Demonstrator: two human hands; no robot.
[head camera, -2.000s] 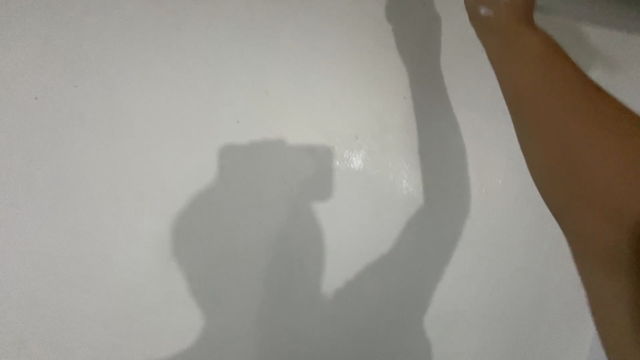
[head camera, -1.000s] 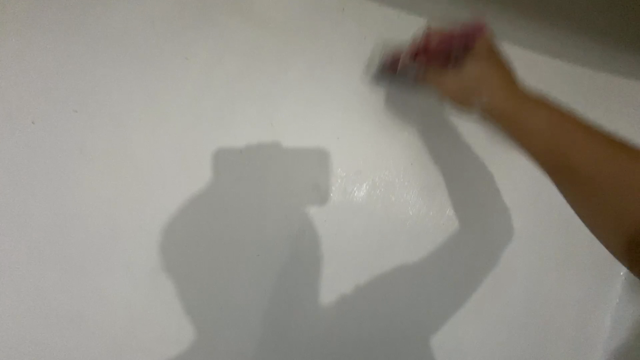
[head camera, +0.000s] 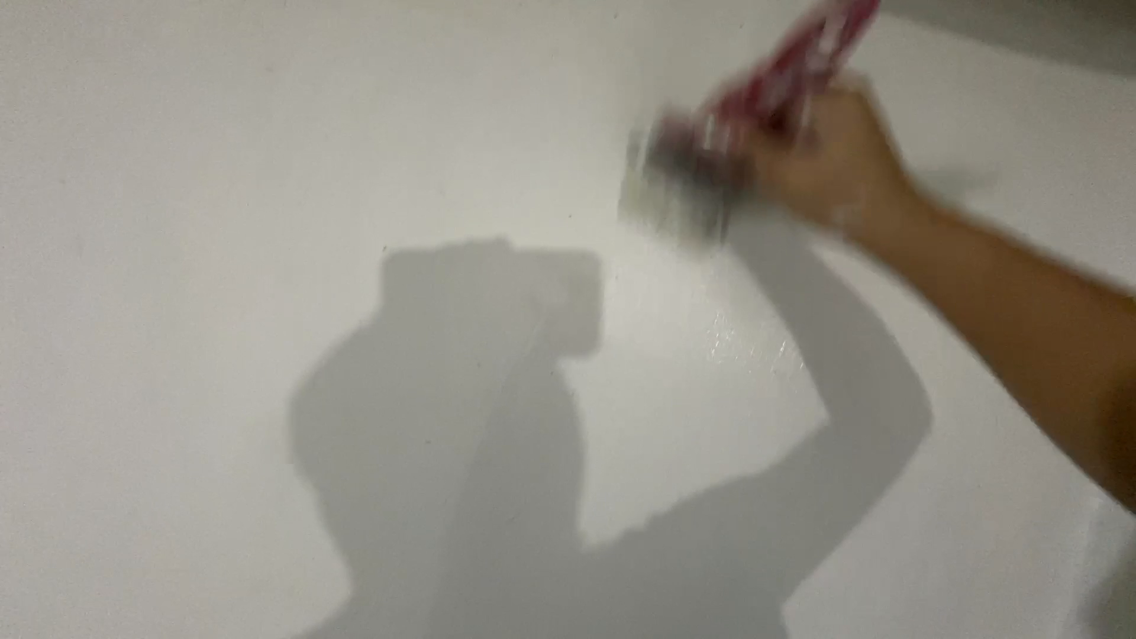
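Note:
At the upper right of the head view, my right hand (head camera: 834, 151) is closed around a paintbrush (head camera: 790, 71) with a dark pink or red handle. Blurred by motion, the brush has a dark grey ferrule and pale bristles that point down and left, at or close to a white wall (head camera: 177, 222). Whether the bristles touch the wall cannot be told. Wet-looking glints show on the wall below the brush. My left hand is out of view.
A shadow (head camera: 444, 399) of a head with a box-like shape on it, and of a raised arm, falls across the wall. A darker grey band (head camera: 1047, 35) borders the wall at the top right.
Two seconds ago my right hand was partly cut off at the top edge. It came into view with the brush, and since one second ago hand and brush have moved lower on the wall.

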